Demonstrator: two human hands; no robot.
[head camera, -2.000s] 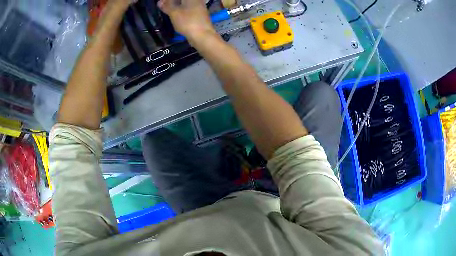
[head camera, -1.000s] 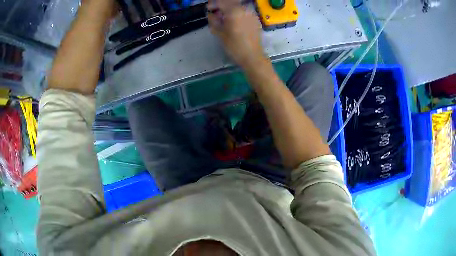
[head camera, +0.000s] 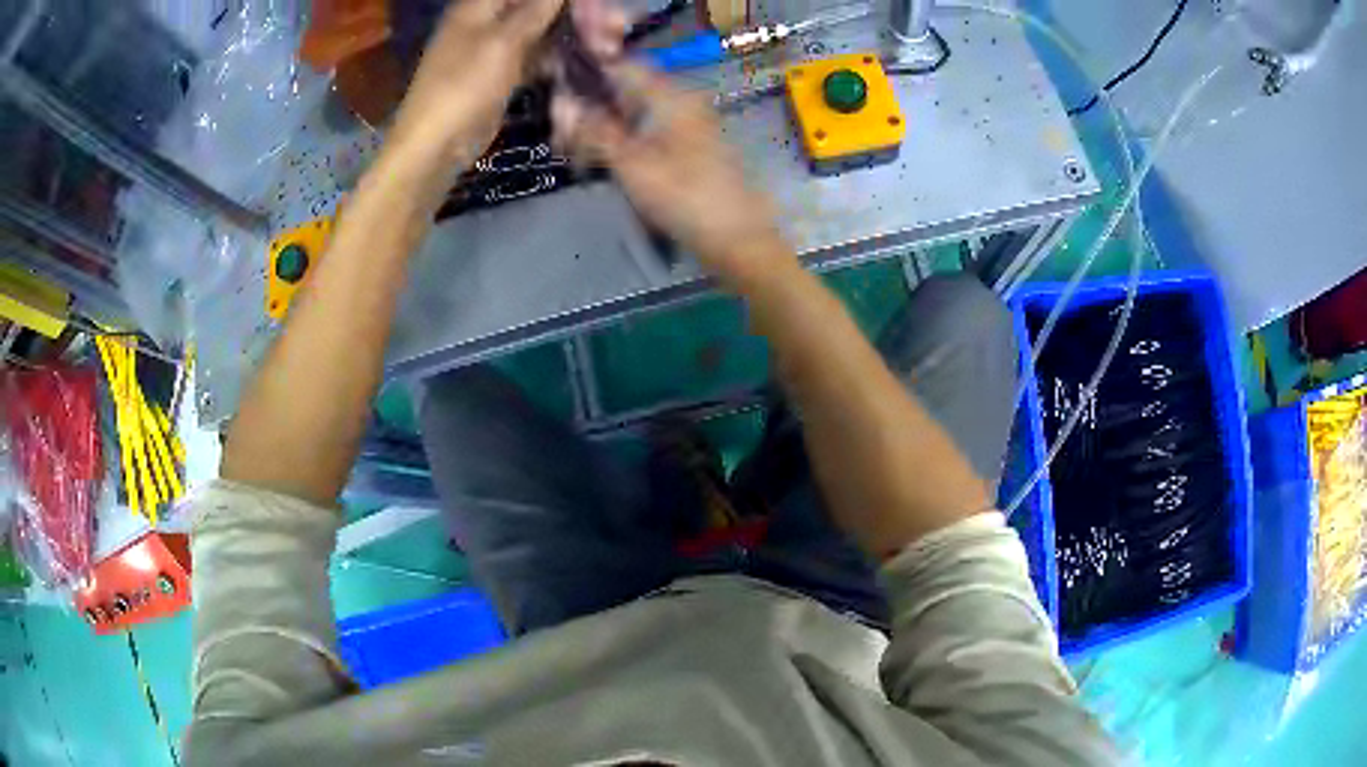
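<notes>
Black straps with white oval marks (head camera: 517, 174) lie on the grey bench top, partly under my forearm and hands. My left hand (head camera: 502, 42) is at the top edge of the view, above the straps; its fingers are blurred and partly cut off. My right hand (head camera: 652, 138) is close beside it, motion-blurred. A dark strap-like piece (head camera: 582, 75) shows between the hands, and a blurred dark end shows below my right hand, which seems to grip it. A blue-handled tool (head camera: 687, 51) lies behind my right hand.
Yellow boxes with green buttons stand at right (head camera: 846, 113) and left (head camera: 296, 267). An orange-brown block (head camera: 348, 53) is at the rear. A blue bin (head camera: 1241, 450) of black straps stands right of the bench, with a thin hose (head camera: 1106, 240) hanging across it.
My right hand has moved back up towards my left hand. My left arm has moved right, uncovering the left button box. The straps now lie further right in view and are more covered.
</notes>
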